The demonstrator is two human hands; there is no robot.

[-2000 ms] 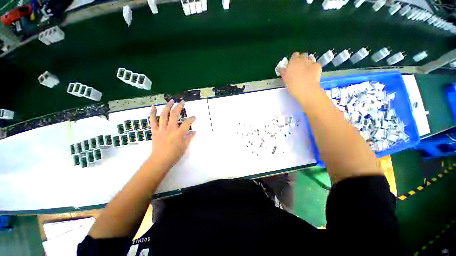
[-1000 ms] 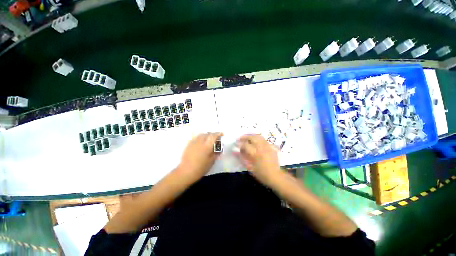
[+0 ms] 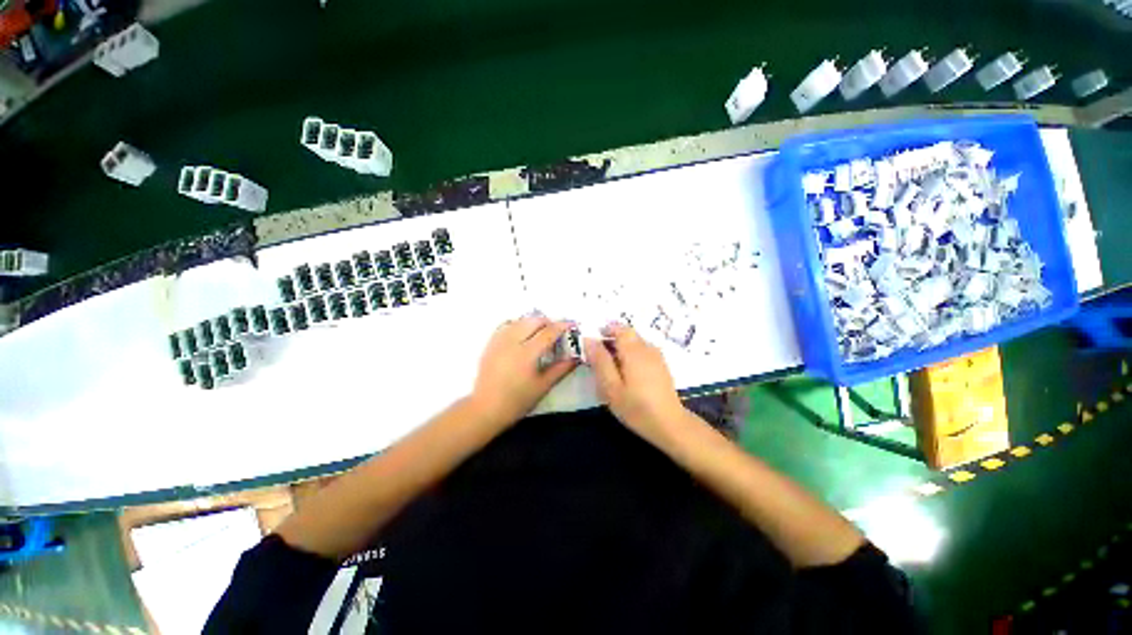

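My left hand (image 3: 519, 362) grips a charger housing (image 3: 575, 344) above the front part of the white bench, its dark open end facing up. My right hand (image 3: 631, 372) is close against the right side of that housing, its fingers pinched together; whether it holds a small part is too small to tell. Charger housings (image 3: 354, 300) with dark open ends stand in tight rows on the bench to the left. Small white parts (image 3: 680, 325) lie scattered on the bench just right of my hands.
A blue parts bin (image 3: 813, 304) heaped with small white parts stands at the bench's right end. Beyond the edge rail (image 3: 670, 154), the green belt (image 3: 521, 75) carries grouped housings (image 3: 348, 146) at left and single pronged units (image 3: 816, 84) at right. An orange-brown box (image 3: 966, 409) is below the bin.
My right hand has come back from the belt to my left hand. My left hand has left the rows and holds a housing. The two hands are now closer together than a second ago.
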